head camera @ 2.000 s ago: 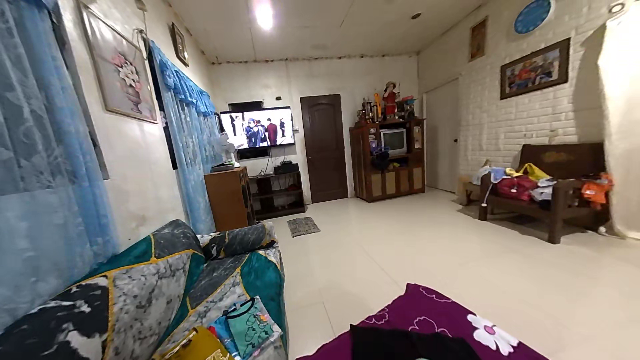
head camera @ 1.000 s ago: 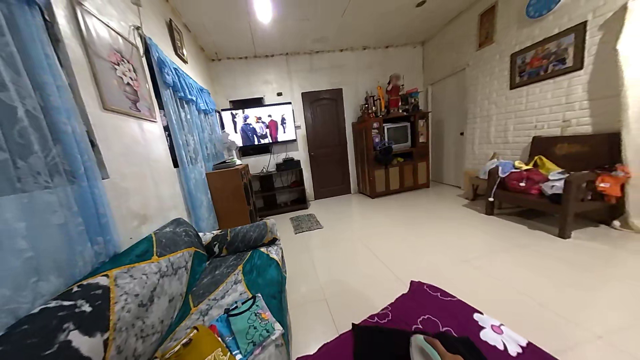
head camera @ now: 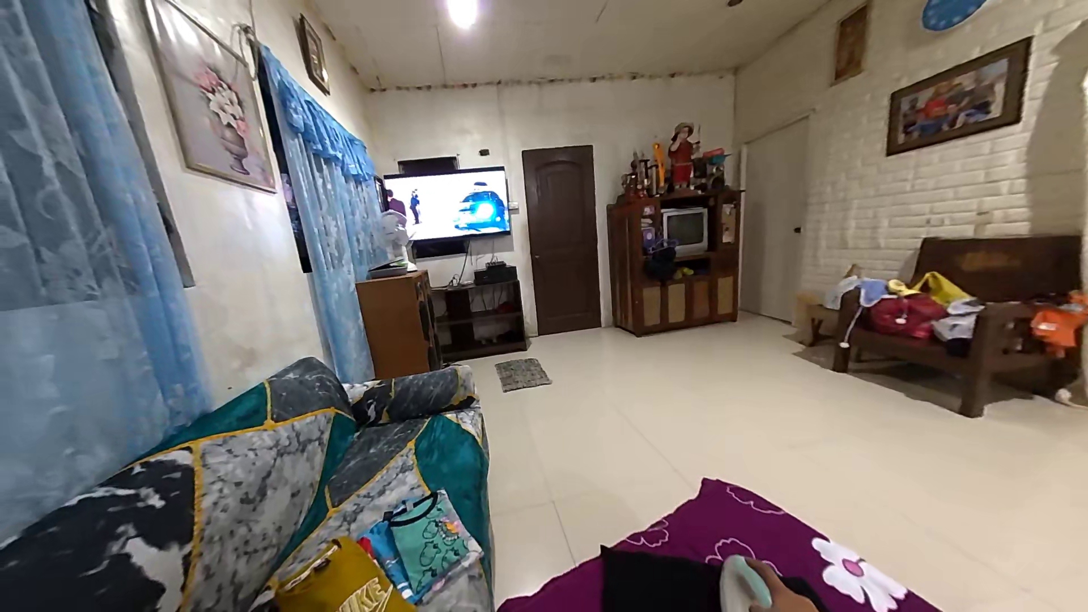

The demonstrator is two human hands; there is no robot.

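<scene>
At the bottom edge, my right hand (head camera: 778,588) is closed around a rounded white and mint-green object (head camera: 745,583), perhaps a clothes iron; its lower part is cut off. It is over or against a black cloth (head camera: 654,580), spread on a purple cloth with white flower patterns (head camera: 722,514). My left hand is out of view. Left of the purple cloth, a mustard-yellow garment (head camera: 336,582) and a teal printed garment (head camera: 432,540) lie folded on a sofa with a patterned cover (head camera: 246,467).
A pale tiled floor (head camera: 629,425) with a grey mat (head camera: 523,374) lies beyond. A wooden bench (head camera: 986,327) at right holds heaped clothes. A wooden cabinet (head camera: 676,297), a brown door (head camera: 563,246) and a lit television (head camera: 446,204) are along the far wall.
The white and mint-green object, absent from the oldest frame, came into view at the bottom a second ago. Now my right hand shows on it. The television picture has changed.
</scene>
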